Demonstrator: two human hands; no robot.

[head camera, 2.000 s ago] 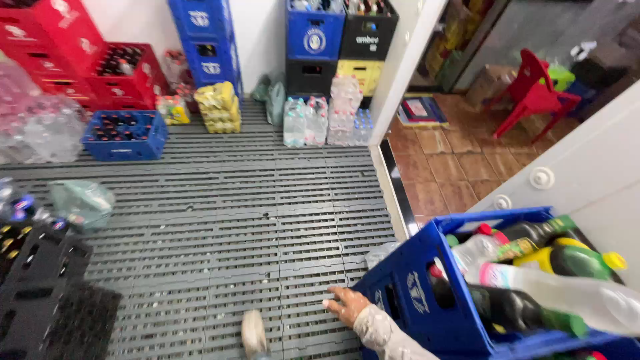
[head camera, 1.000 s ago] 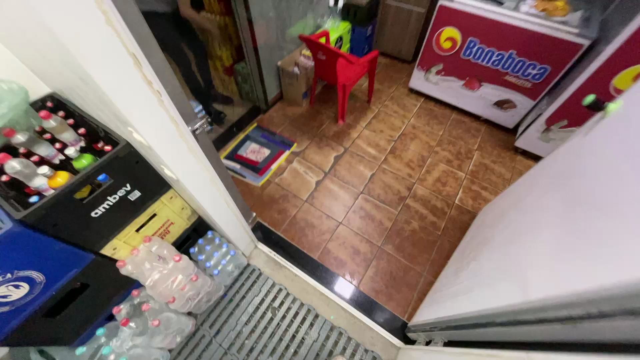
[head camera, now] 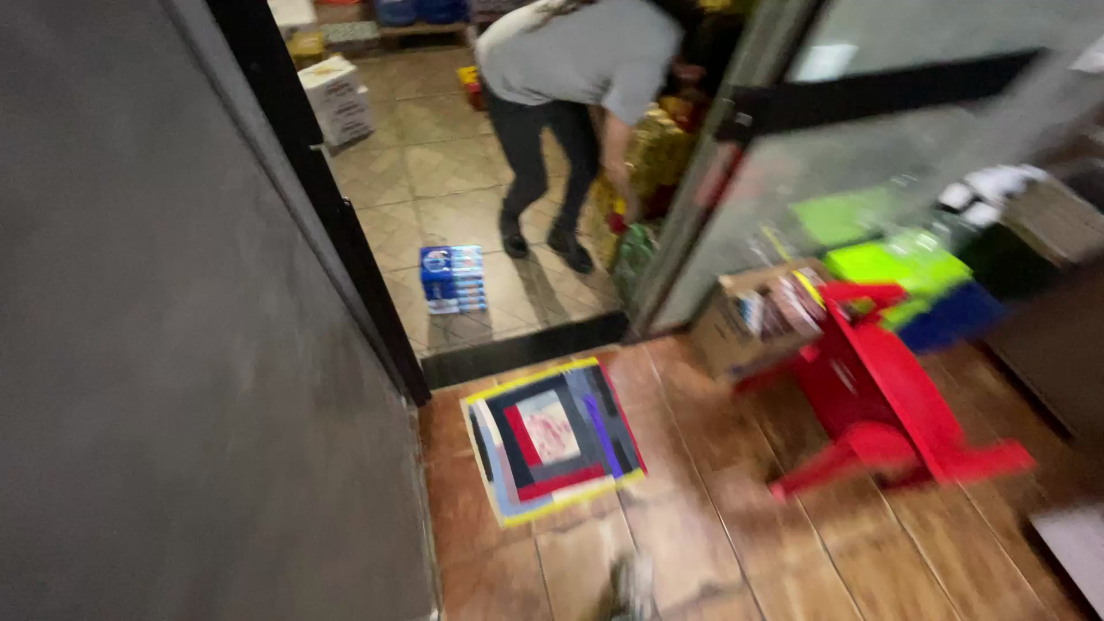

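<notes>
Neither my left hand nor my right hand shows in the head view. A patchwork mat [head camera: 556, 440] lies on the brown tiles in front of an open doorway. Beyond the threshold a blue and white pack of cans or cartons [head camera: 454, 279] stands on the paler floor. A person [head camera: 569, 60] in a grey shirt and dark trousers bends down there, one arm reaching low beside a green plastic bag [head camera: 636, 259]. At the bottom edge is a blurred shape, perhaps my shoe [head camera: 630, 586].
A grey wall [head camera: 224, 345] fills the left side. The dark door sill [head camera: 526, 349] crosses the doorway. On the right are a red plastic chair [head camera: 897, 388], a filled cardboard box [head camera: 750, 332] and a glass door [head camera: 862, 164]. White boxes [head camera: 336, 99] stand farther back.
The view has swung from the crate room to the doorway with the mat. A hand near the blue bottle crate two seconds ago is out of sight. The person beyond the doorway now shows bent over.
</notes>
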